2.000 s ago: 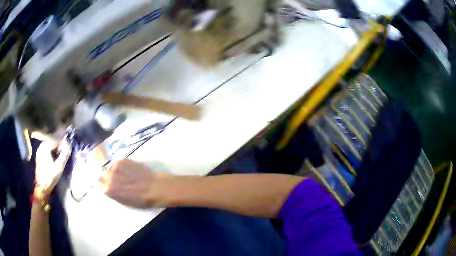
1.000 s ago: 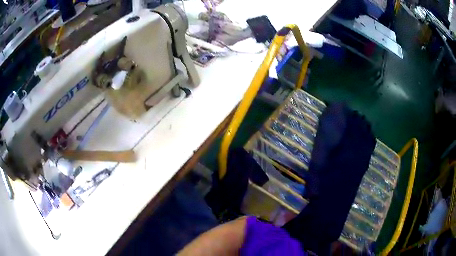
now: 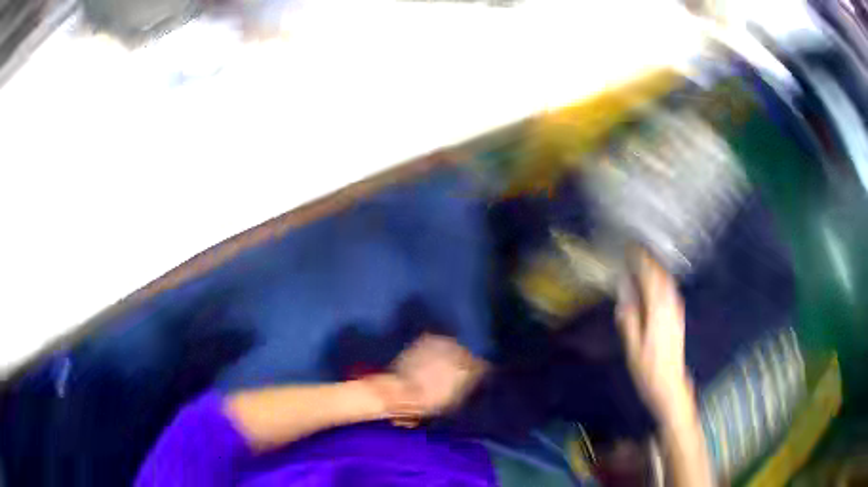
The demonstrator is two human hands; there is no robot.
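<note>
The view is heavily blurred. Dark navy cloth (image 3: 562,371) stretches from near my lap to the trolley on the right. My left hand (image 3: 438,374), with a bracelet at the wrist, is closed at the left end of this cloth and seems to grip it. My right hand (image 3: 655,319) lies over the cloth at the trolley, fingers pointing away from me. Blur hides whether it grips the cloth.
The white machine table (image 3: 286,124) with its brown edge runs across the upper left. Blue cloth (image 3: 381,257) covers my lap. The yellow-framed trolley (image 3: 804,428) has a slatted, plastic-covered shelf (image 3: 757,409). Green floor shows at the right.
The view has swung right and down, and the sewing machine has left it. Both hands are now away from the table; my left is over my lap and my right is at the trolley's cloth.
</note>
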